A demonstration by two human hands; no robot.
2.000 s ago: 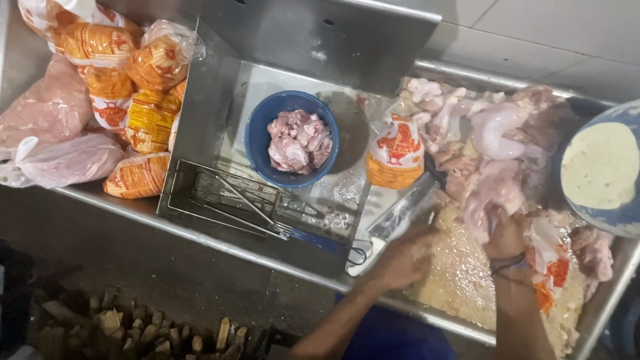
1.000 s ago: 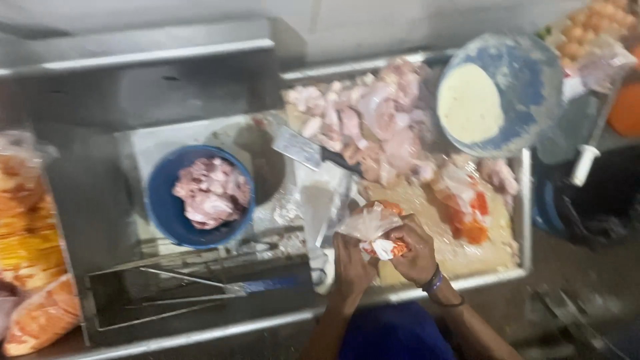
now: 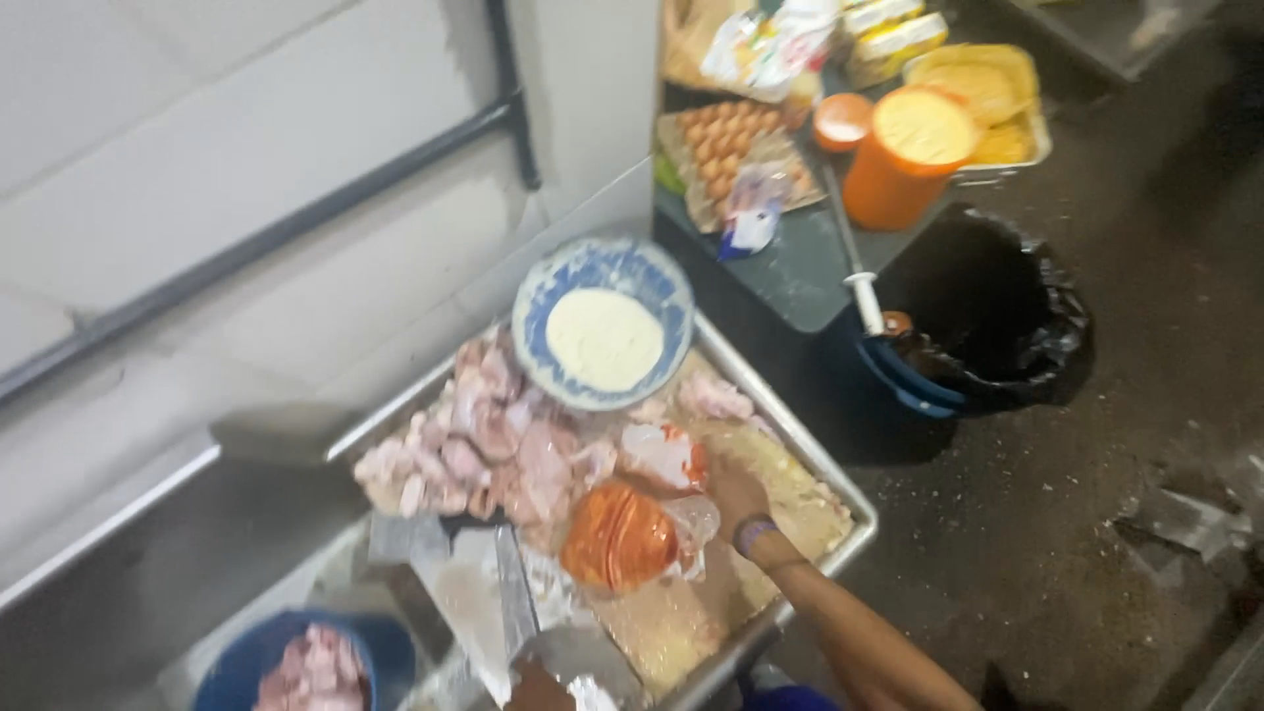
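Raw chicken pieces [image 3: 533, 454] lie heaped on a wet board [image 3: 681, 622] in a metal-rimmed sink or tray. Among them are an orange bag with a clear plastic neck [image 3: 617, 538] and a crumpled white-and-orange plastic bag [image 3: 657, 454]. My right hand [image 3: 736, 494], with a band at the wrist, reaches beside both bags; its fingers are blurred, so its grip is unclear. Part of my left hand [image 3: 538, 686] shows blurred at the bottom edge, near a greyish round thing I cannot identify. A cleaver's blade [image 3: 407, 538] lies left of the chicken.
A blue bowl of pale flour-like powder [image 3: 604, 336] rests at the board's far side. Another blue bowl [image 3: 222, 671] holds meat. Right are a bin with a black liner [image 3: 987, 306], a white-handled tool [image 3: 864, 301], an orange container [image 3: 908, 158] and an egg tray [image 3: 706, 183].
The view has swung far to the right. My hands, together on a plastic bag one second ago, are now apart. A closed-looking orange bag now lies on the board between them.
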